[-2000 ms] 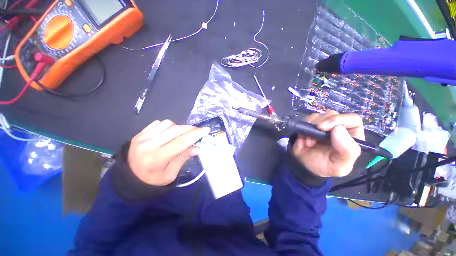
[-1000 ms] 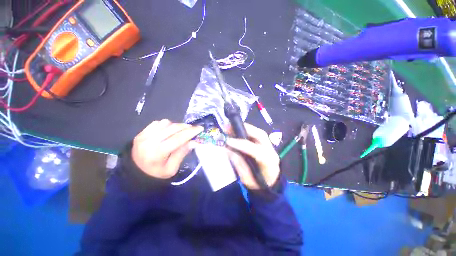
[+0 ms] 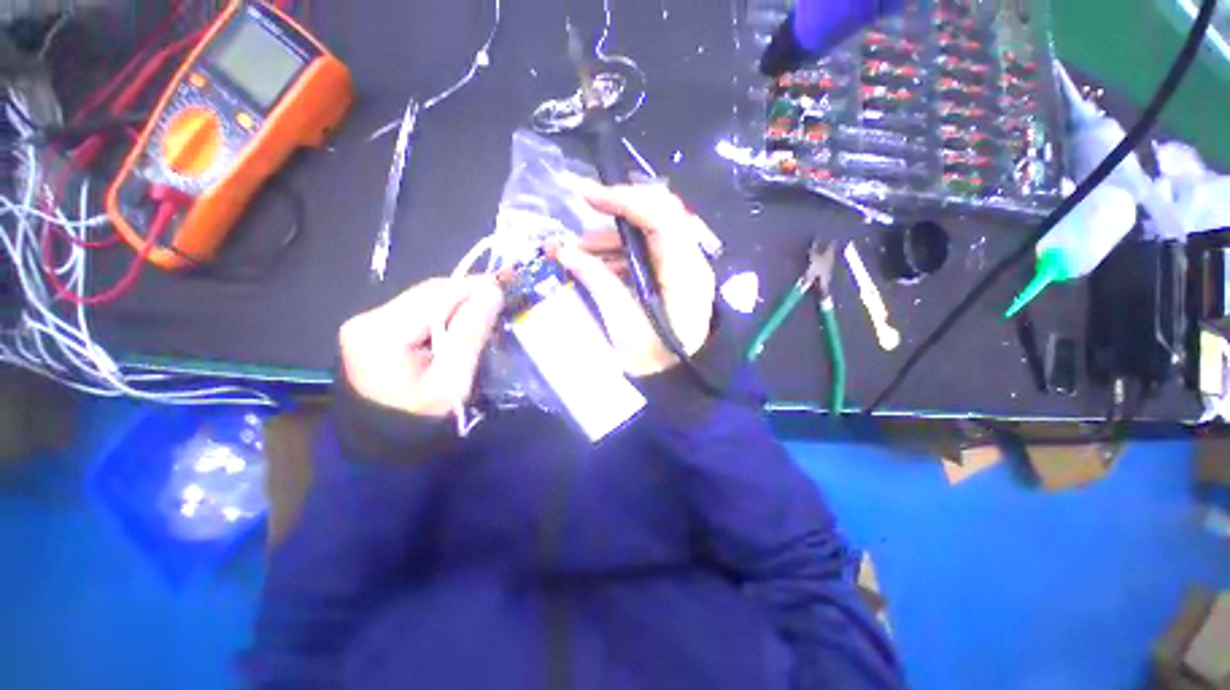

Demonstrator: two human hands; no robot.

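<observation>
The flat white block [image 3: 580,364] lies tilted over the clear plastic bag [image 3: 529,189]. The small circuit board [image 3: 537,280] is at its upper end. My left hand [image 3: 421,340] pinches at the board's left side, where a white cable [image 3: 472,256] runs by the fingertips; I cannot tell which of them it grips. My right hand [image 3: 648,276] holds the black soldering iron [image 3: 634,243] with its tip pointing up and away from the board. The fingers of my right hand also touch the board's right side.
The orange multimeter [image 3: 229,128] and tangled white cables [image 3: 54,290] are at left. Tweezers [image 3: 394,189] and the solder coil [image 3: 580,101] lie beyond my hands. Green-handled cutters [image 3: 809,303], the blister tray [image 3: 904,115], a green-tipped bottle [image 3: 1079,243] and the purple-blue hot air gun [image 3: 826,24] are at right.
My right hand has come in from the right to the board, swinging the iron's tip upward. My left fingertips have moved to the board's left side. The view has shifted, so bench items appear higher.
</observation>
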